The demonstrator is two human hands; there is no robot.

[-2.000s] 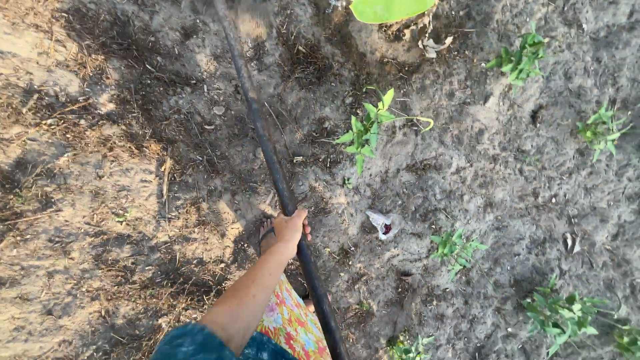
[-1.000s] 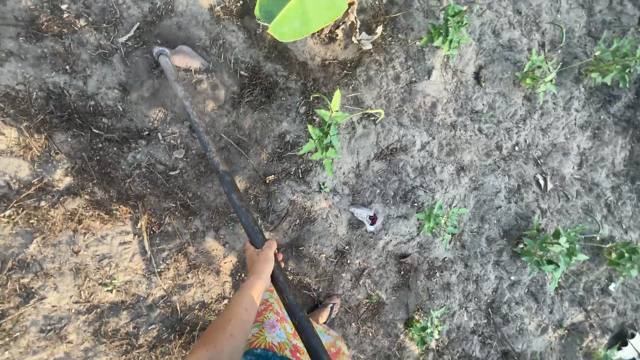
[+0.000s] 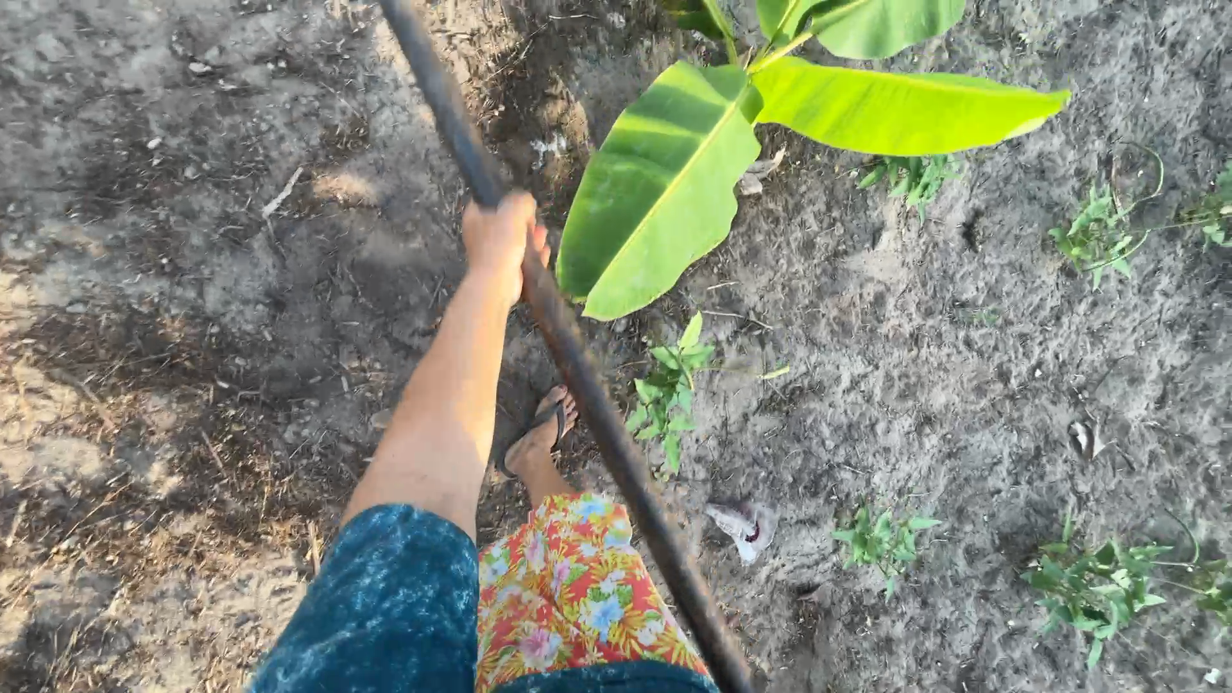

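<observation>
My left hand (image 3: 500,241) is closed around a long dark pole (image 3: 606,423), seen in the upper middle of the view. The pole slants from the top edge down to the bottom edge, right of my forearm; both its ends lie outside the frame. A broad green leaf (image 3: 664,183) of a young banana plant hangs just right of my hand. Below the hand, a foot in a flip-flop (image 3: 549,433) stands on the soil beside the pole. My right hand is not in view.
Small leafy plants (image 3: 669,395) grow on the dry grey soil (image 3: 924,385), with several others farther right. A crumpled whitish scrap (image 3: 746,529) lies right of the floral skirt (image 3: 577,597). Dry plant litter (image 3: 183,423) covers ground at the left.
My left hand, still around the pole, is higher in the view. The pole's far end, seen one second ago on the soil at upper left, is out of frame. More of the banana plant shows.
</observation>
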